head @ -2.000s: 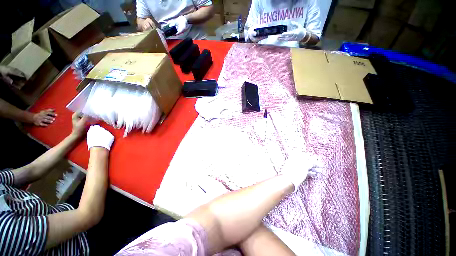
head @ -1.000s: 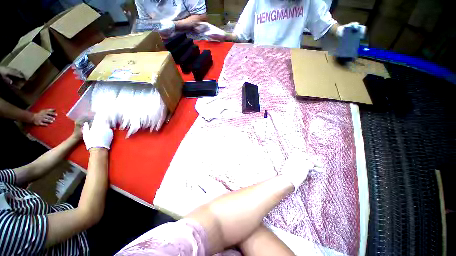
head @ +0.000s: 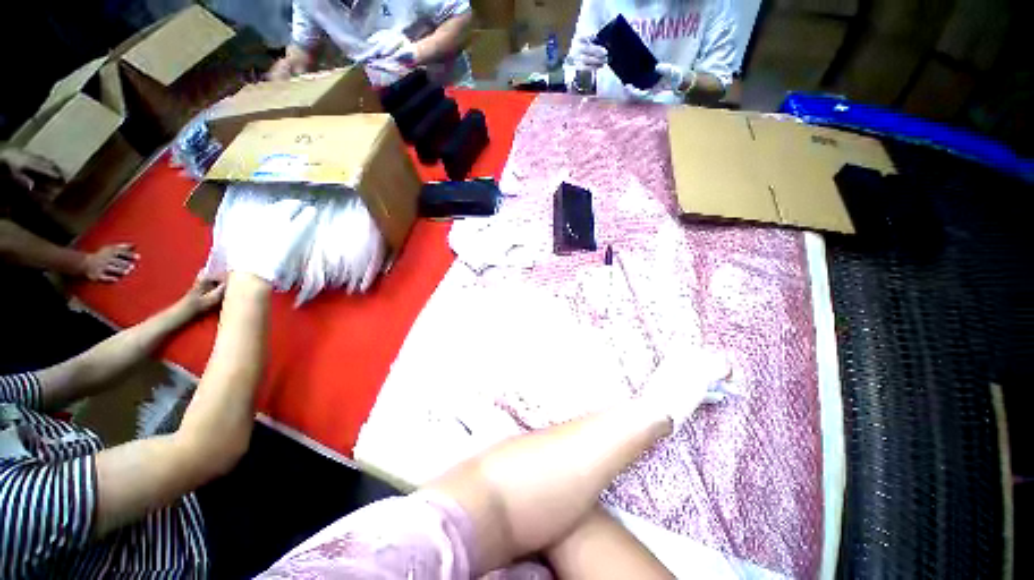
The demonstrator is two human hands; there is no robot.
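Observation:
My left hand (head: 694, 383), in a white glove, rests on the pinkish and white bubble wrap (head: 748, 453); glare washes out its fingers. My left forearm crosses over my right forearm at the bottom edge, and my right hand is not visible. A black housing (head: 575, 216) lies on the wrap beyond my hand, with a tiny dark stick (head: 609, 256) beside it. A crumpled white cloth (head: 488, 242) lies to their left.
Several black housings (head: 433, 122) and an open carton (head: 391, 187) of white bags stand on the red cover (head: 329, 374). A cardboard sheet (head: 771, 170) lies by the dark conveyor (head: 918, 408). Co-workers' arms reach in at left; two people stand opposite.
The person opposite at right has brought a black housing from over the cardboard back to the chest, held in both hands. The striped-sleeve arm reaches further into the carton's bags. My arms have barely moved.

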